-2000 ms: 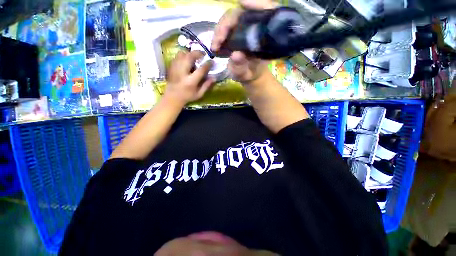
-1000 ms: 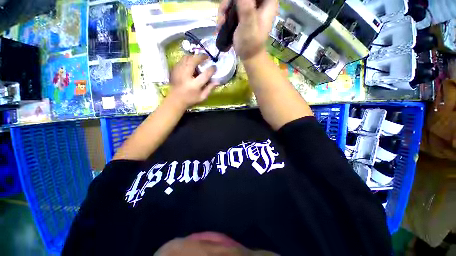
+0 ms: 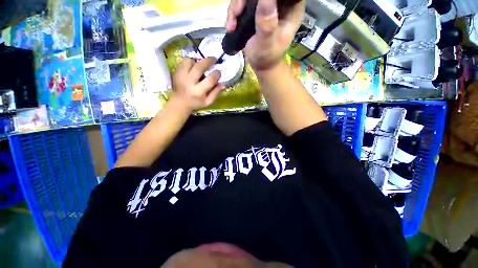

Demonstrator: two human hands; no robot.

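A round white base (image 3: 234, 72) sits in the rounded cutout of the white jig (image 3: 152, 57) on the yellow mat. A thin dark wire curls over the base's left part. My left hand (image 3: 196, 84) rests on the base's left side, thumb and fingers pressing or holding it. My right hand (image 3: 270, 39) is shut on the black electric screwdriver (image 3: 242, 32), which is tilted with its tip down over the base. Whether the tip touches a screw cannot be told.
Silvery screw feeders (image 3: 343, 55) stand right of the jig. White units with black faces (image 3: 414, 52) are at the bench's right. Blue crates (image 3: 52, 178) hang below the front edge; the right crate (image 3: 431, 152) holds white-and-black parts. Printed mats (image 3: 63, 86) lie left.
My right hand has brought the screwdriver from a near-level, raised position down over the base, its tip now slightly further left. My left hand stays at the base.
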